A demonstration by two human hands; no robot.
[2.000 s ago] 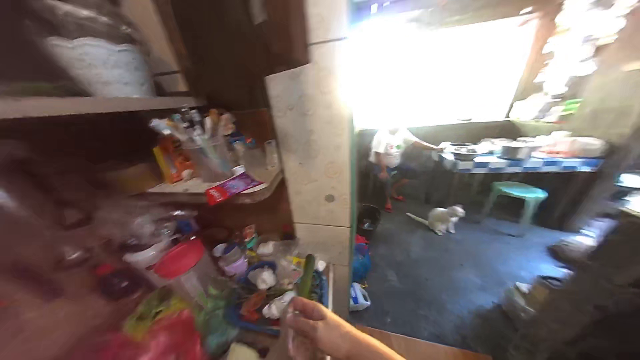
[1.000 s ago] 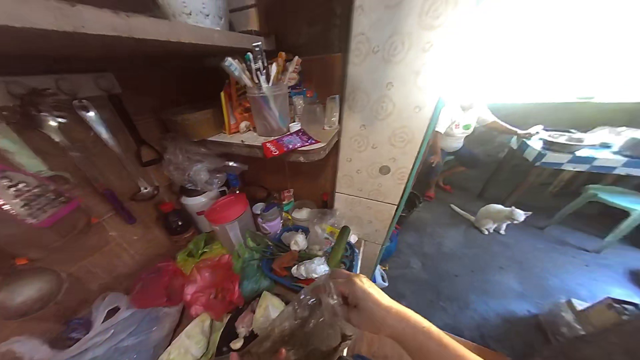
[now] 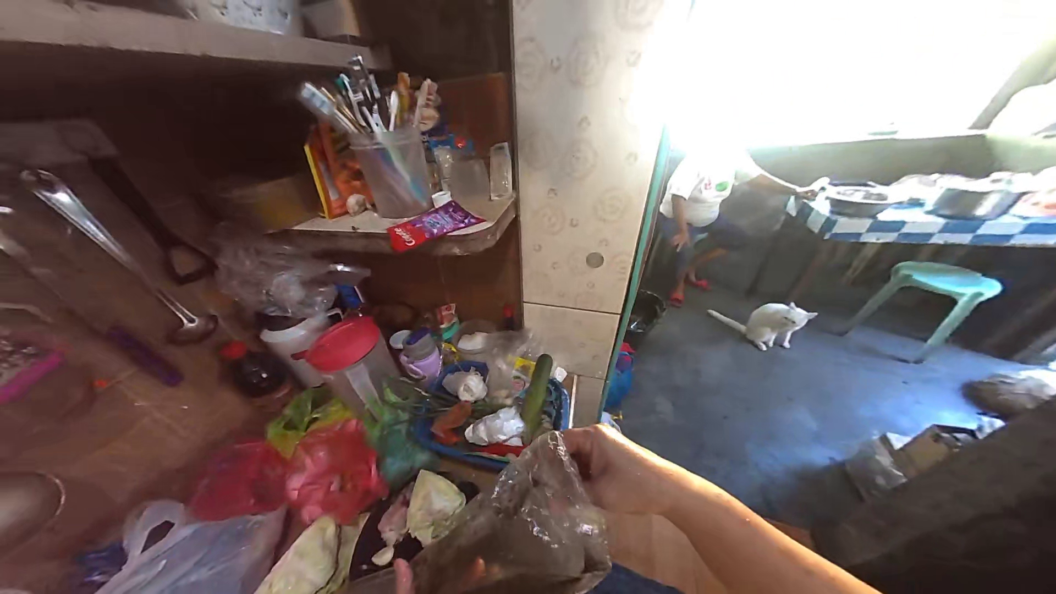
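My right hand [image 3: 615,470] pinches the upper edge of a clear plastic bag [image 3: 528,528] at the bottom centre. Fingertips of my left hand [image 3: 437,575] show behind or through the bag at the bottom edge; the rest of that hand is hidden. Just beyond the bag, a blue basket [image 3: 466,455] holds a green cucumber-like vegetable [image 3: 538,388], a crumpled white plastic packet [image 3: 497,427] and other items. Left of the bag lie pieces of cabbage [image 3: 436,505] and a red plastic bag [image 3: 334,470].
A lidded pitcher [image 3: 346,351] stands behind the bags. Above, a shelf [image 3: 363,235] bears a cup of toothbrushes [image 3: 396,173] and a toothpaste tube [image 3: 436,225]. Beyond a tiled pillar [image 3: 577,165] are a white cat [image 3: 775,324], a stool [image 3: 949,280] and a person [image 3: 700,194] beside a table [image 3: 924,231].
The view has shifted. My right hand was beside the cucumber-like vegetable two seconds ago and is now lower, below the basket, with the clear bag spread out to its left.
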